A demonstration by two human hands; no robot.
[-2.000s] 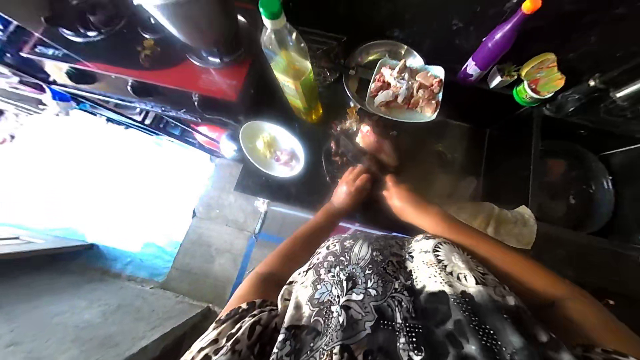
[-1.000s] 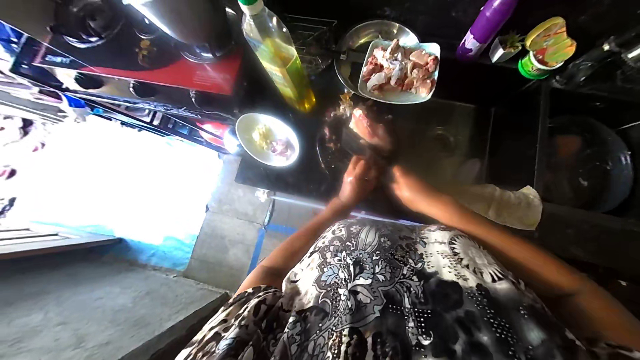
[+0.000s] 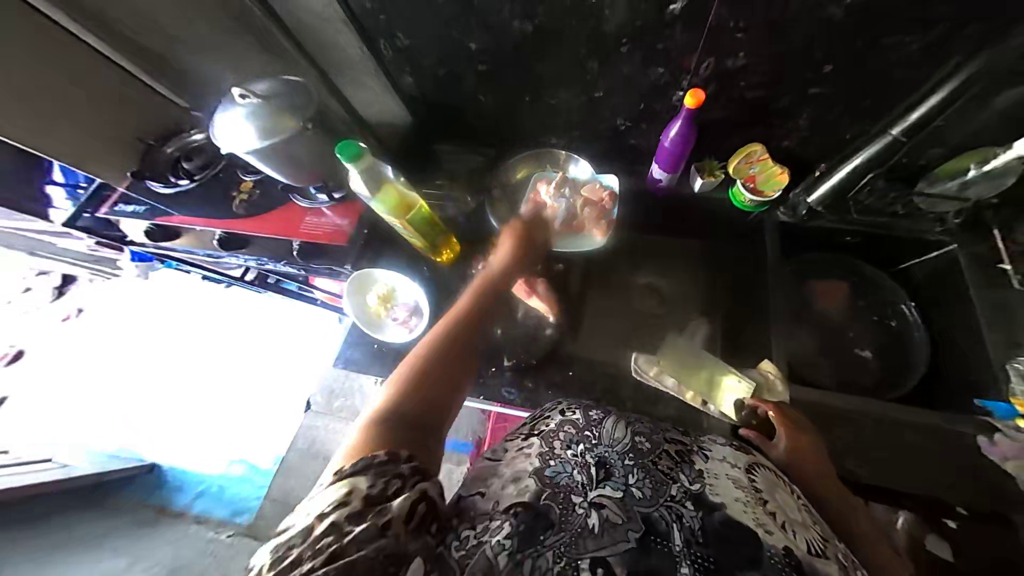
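Note:
My left hand (image 3: 524, 240), blurred, reaches to the near left edge of a square white dish (image 3: 596, 242) of raw meat pieces (image 3: 588, 206); its fingers are hidden, so a hold cannot be told. The dish overlaps a round metal plate (image 3: 512, 180). Just below that hand lies a larger piece of raw meat (image 3: 536, 296) on a dark round surface. At the right, my right hand (image 3: 764, 428) grips the handle of a broad-bladed cleaver (image 3: 708, 376), its blade over a pale cloth (image 3: 664, 376).
A white bowl (image 3: 352, 308) with chopped food and an oil bottle (image 3: 408, 216) stand at the left, near a gas stove (image 3: 320, 228) with a metal pot (image 3: 268, 132). A purple bottle (image 3: 674, 152), a small potted plant (image 3: 707, 174) and a green tub (image 3: 750, 196) stand behind the sink (image 3: 852, 328).
My hands, close together at the meat before, are now apart. The left has moved up to the dish of meat; the right has moved right, with the cleaver in it. The view has shifted.

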